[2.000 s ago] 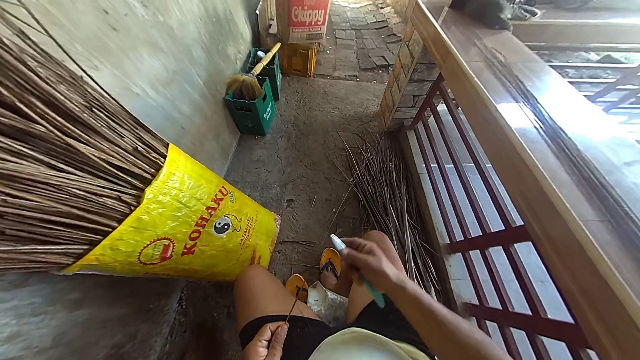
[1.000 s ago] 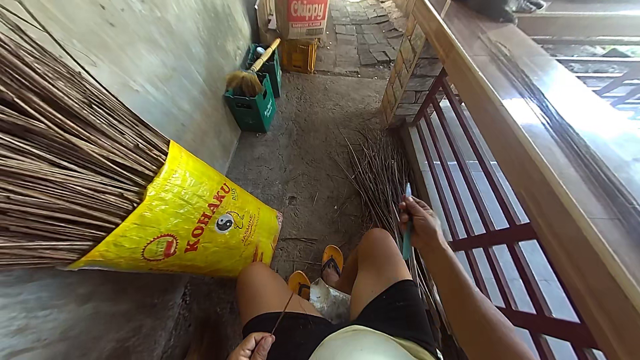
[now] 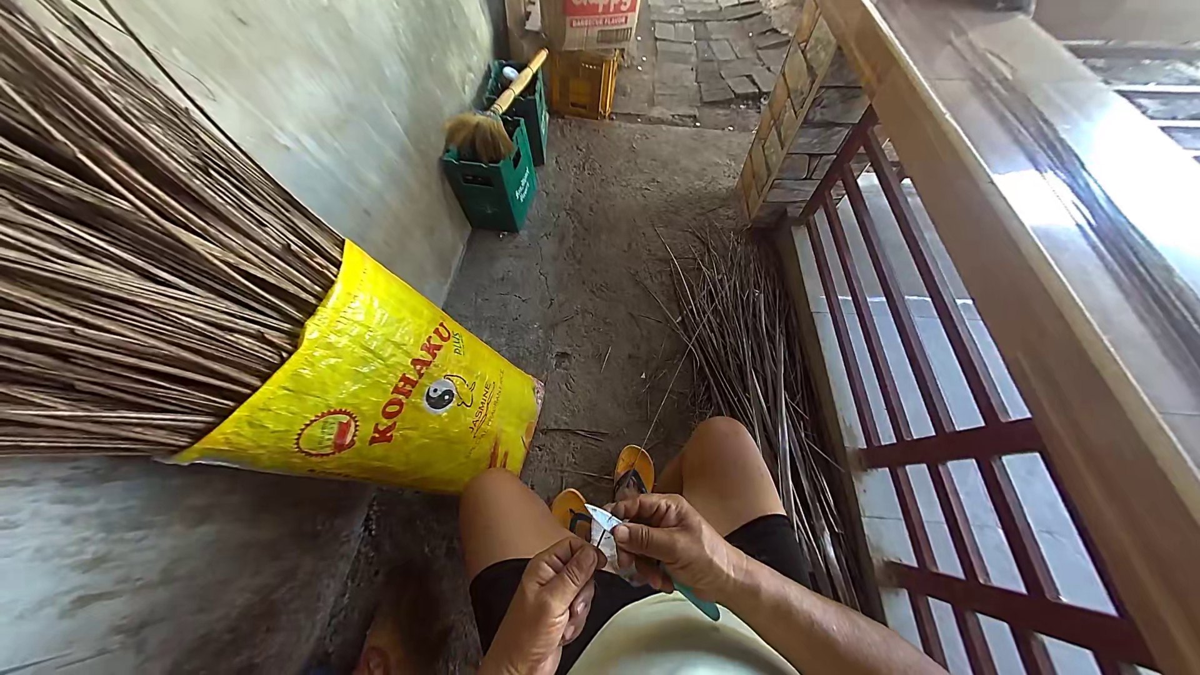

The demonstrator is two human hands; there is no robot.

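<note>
Low in the view, my right hand (image 3: 670, 544) holds a knife (image 3: 603, 517) with a green handle, its pale blade pointing up and left between thumb and fingers. My left hand (image 3: 553, 600), just left of it, pinches a thin dark stick (image 3: 601, 538) whose end meets the blade. Both hands are over my lap and close together. A yellow printed sack (image 3: 422, 394) full of long brown sticks (image 3: 141, 253) leans at the left. On the ground to the right of my knees lies a loose heap of thin sticks (image 3: 750, 347).
A grey wall (image 3: 328, 84) runs along the left. Ahead stand green crates (image 3: 497, 187) with a soft broom (image 3: 483, 136), a yellow crate (image 3: 583, 84) and a cardboard box (image 3: 600, 23). A dark red railing (image 3: 947, 450) under a smooth ledge (image 3: 1031, 244) bounds the right side, with thin strips on top.
My right hand with the knife has come from beside my right knee back to my lap. My left hand has moved up, and the two now meet at the stick.
</note>
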